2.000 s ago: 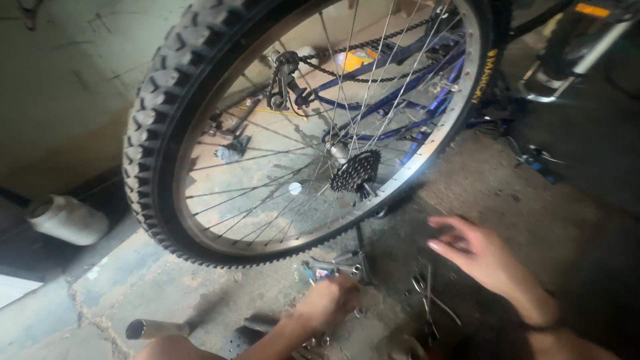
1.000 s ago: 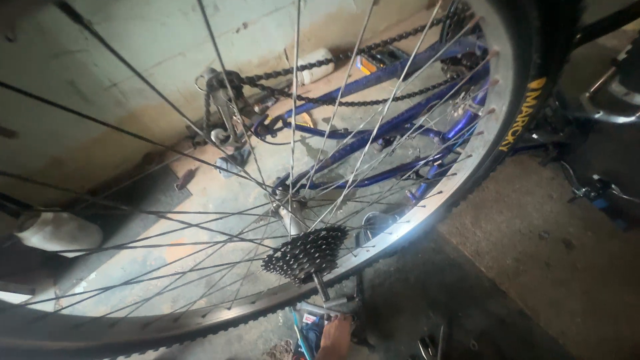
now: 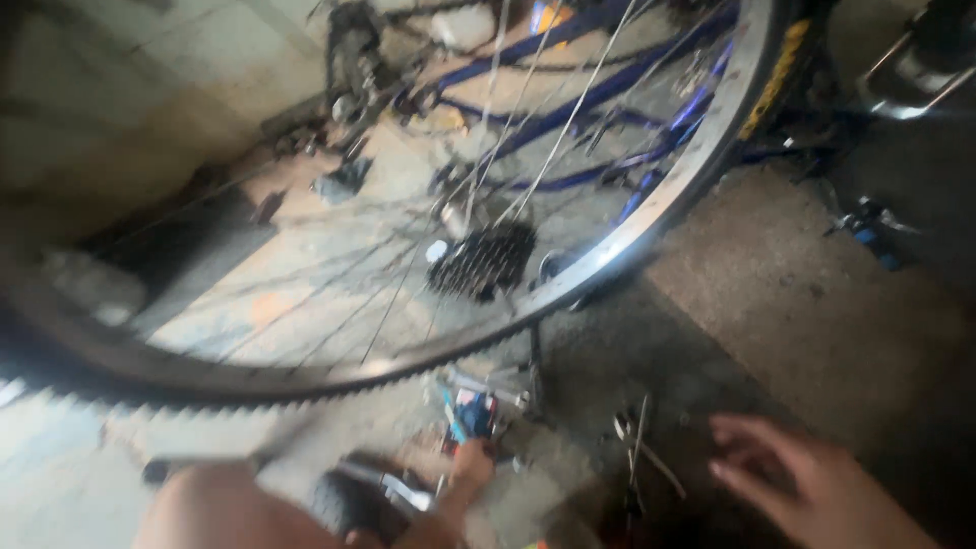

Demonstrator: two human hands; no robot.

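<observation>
A bicycle wheel with a knobby tyre (image 3: 244, 400) and a silver rim (image 3: 648, 213) fills much of the head view, blurred. Its black cassette (image 3: 484, 263) sits at the hub. Below the rim, my left hand (image 3: 473, 461) is at a blue and red item (image 3: 474, 412) and a light-blue thin object (image 3: 455, 419) on the floor; blur hides whether it grips either. At the lower right, my right hand (image 3: 770, 473) is held with thumb and fingers apart, nothing between them. Left of it lie pliers-like tools (image 3: 637, 450).
Behind the wheel are a blue bicycle frame (image 3: 579, 99) and a derailleur (image 3: 354, 61). Wrenches (image 3: 404, 488) lie near my knee (image 3: 221, 507). A whitish container (image 3: 95, 286) lies at the left, by the wall (image 3: 114, 99). A small blue-and-metal part (image 3: 869, 229) is on the floor at right.
The view has swung in and partly back. My right hand, out of view one second ago, shows again at the lower right. My left hand is beside the blue and red item.
</observation>
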